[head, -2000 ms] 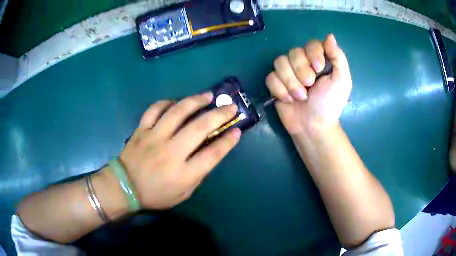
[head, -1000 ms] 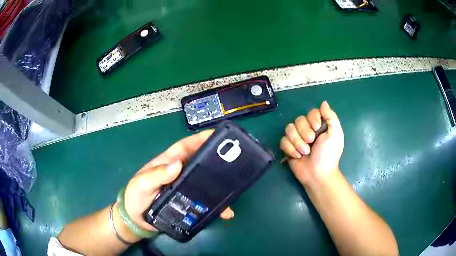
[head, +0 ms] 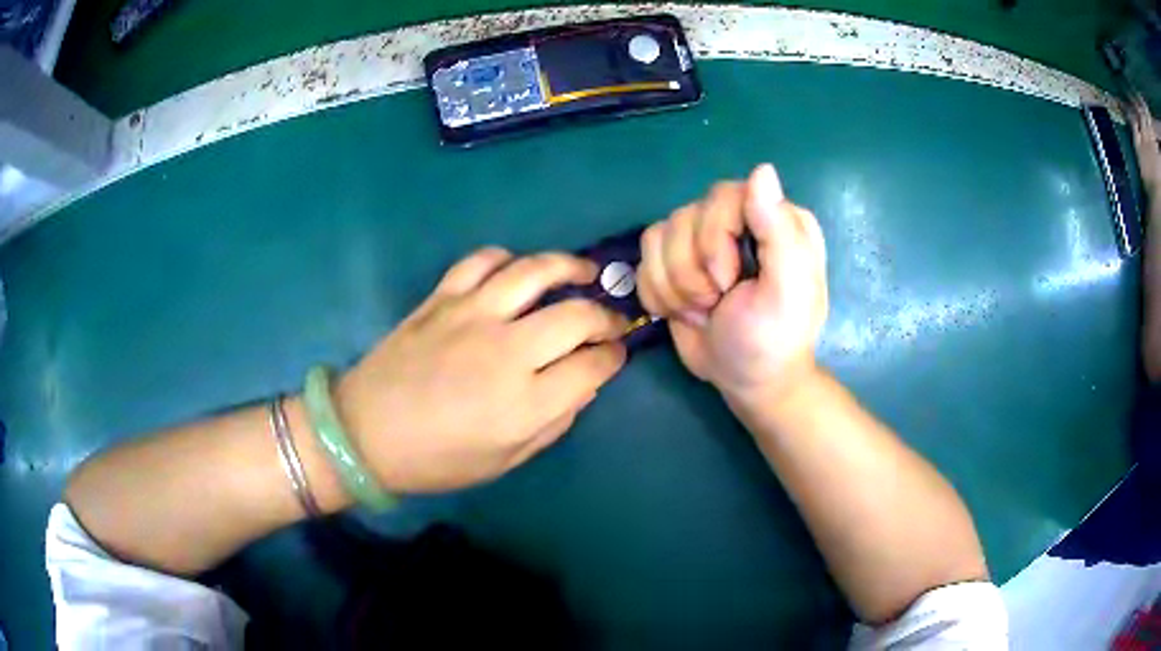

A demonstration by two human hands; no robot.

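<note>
A black phone housing [head: 587,294] lies on the green bench, inner side up, mostly hidden under my hands. Its round silver disc [head: 618,279] and a bit of yellow flex cable [head: 638,326] show between them. My left hand [head: 490,363] lies over the housing with its fingers on it and holds it down. My right hand [head: 732,280] is a fist at the disc end, closed on a small dark hand tool [head: 747,253]; the tool's tip is hidden.
Another opened phone housing [head: 598,92] lies near the whitish rail [head: 306,73], with its board, flex cable and disc showing. A slim dark bar-shaped piece [head: 1111,181] lies at far right. Part of another person's arm [head: 1151,242] shows at the right edge.
The housing, held up back side out one second ago, is now down on the bench with its inner side up. My right fist has moved left onto its disc end. The view has tilted down.
</note>
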